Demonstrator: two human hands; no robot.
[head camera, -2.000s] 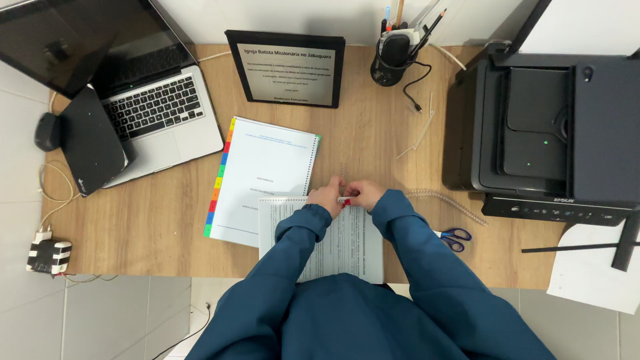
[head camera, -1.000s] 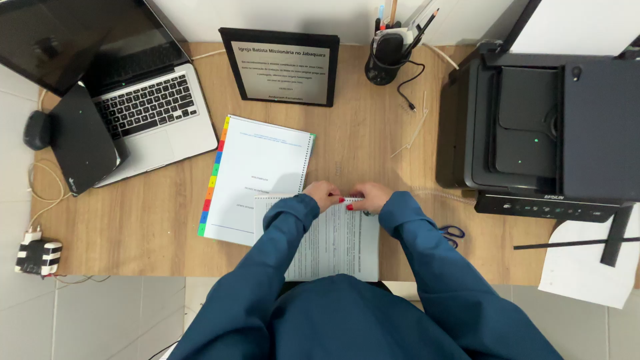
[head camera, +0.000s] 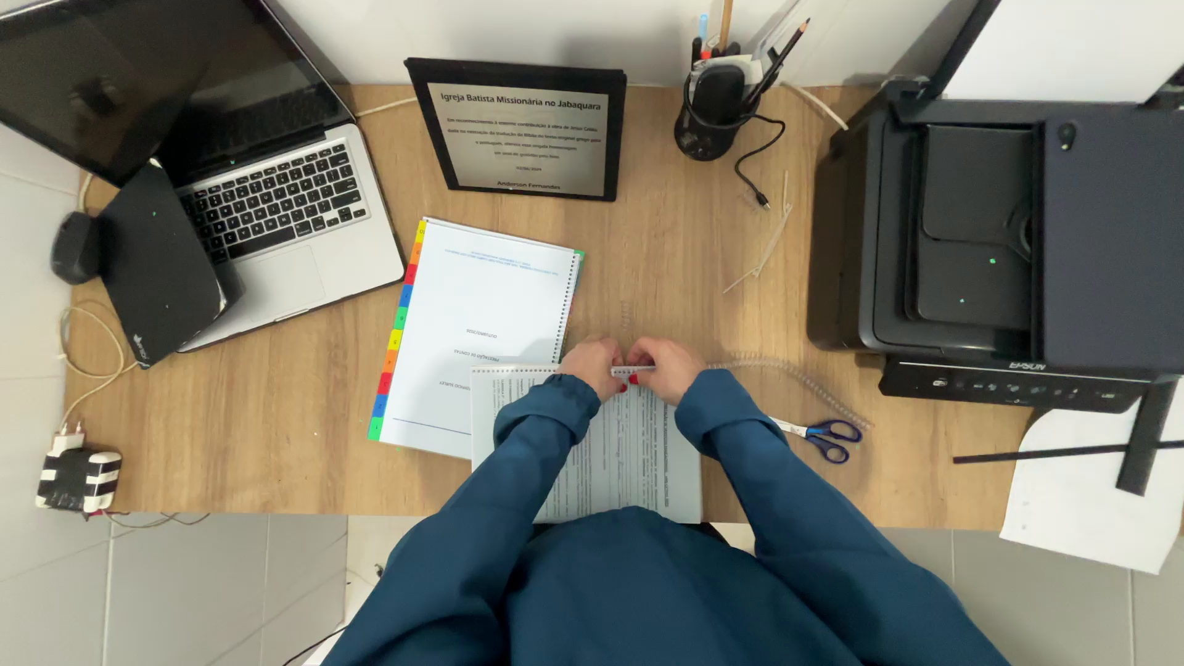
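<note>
A stack of printed sheets (head camera: 606, 453) with a row of punched holes lies at the desk's front edge, under my forearms. My left hand (head camera: 595, 366) and my right hand (head camera: 664, 368) meet at its holed top edge, fingertips pinching that edge close together. A clear plastic spiral binding coil (head camera: 814, 388) trails off to the right from beside my right hand. Just below the coil lie scissors with blue handles (head camera: 823, 438), partly behind my right sleeve. Overlapped by the stack at the left is a punched document with coloured index tabs (head camera: 490, 314).
An open laptop (head camera: 296, 268) with a black device on it and a mouse (head camera: 76, 248) stand left. Behind are a framed plaque (head camera: 523, 129) and a pen holder (head camera: 708, 120). Thin clear plastic scraps (head camera: 768, 250) lie near a black printer (head camera: 971, 240). Paper (head camera: 1064, 499) overhangs the desk at right.
My hands stay at the holed edge of the stack, with small shifts of the fingers. The view has shifted slightly. Nothing else has plainly moved.
</note>
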